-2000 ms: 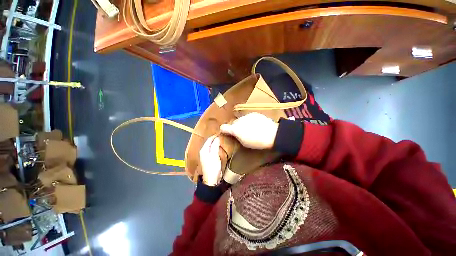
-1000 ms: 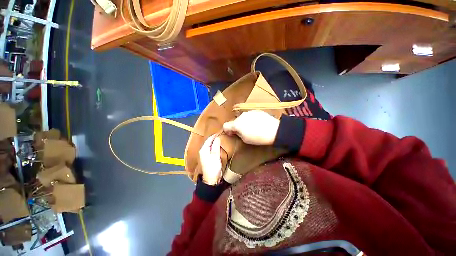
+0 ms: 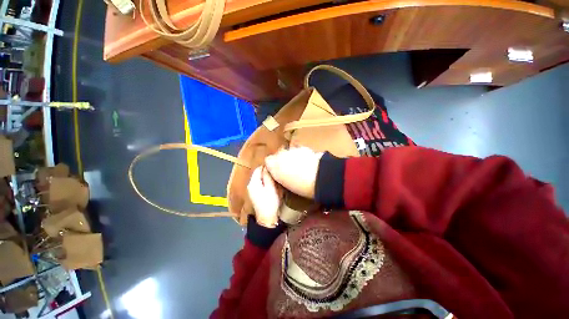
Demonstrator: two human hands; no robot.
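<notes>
A tan handbag (image 3: pixel 324 136) lies open on my lap, tilted, with its brown inside showing. A thin strap loop (image 3: pixel 187 147) hangs out to the left and another strap loop (image 3: pixel 359 85) stands at the far right side. A small pale tag (image 3: pixel 271 123) sits at the far edge. My left hand (image 3: pixel 264 196) pinches the bag's inner edge. My right hand (image 3: pixel 293 172) is against it, fingers closed on the same spot. The fingers hide what lies between them; no tool shows.
A glossy brown wooden desk (image 3: pixel 349 40) curves across beyond the bag, with coiled tan straps (image 3: pixel 203 36) over its left end. A blue bin (image 3: pixel 212 118) is on the grey floor beside yellow lines. Racks with tan bags (image 3: pixel 82 249) stand at the far left.
My right hand and forearm have moved left and closer to my left hand, and the right wrist has turned. The view has shifted slightly. The bag remains on my lap.
</notes>
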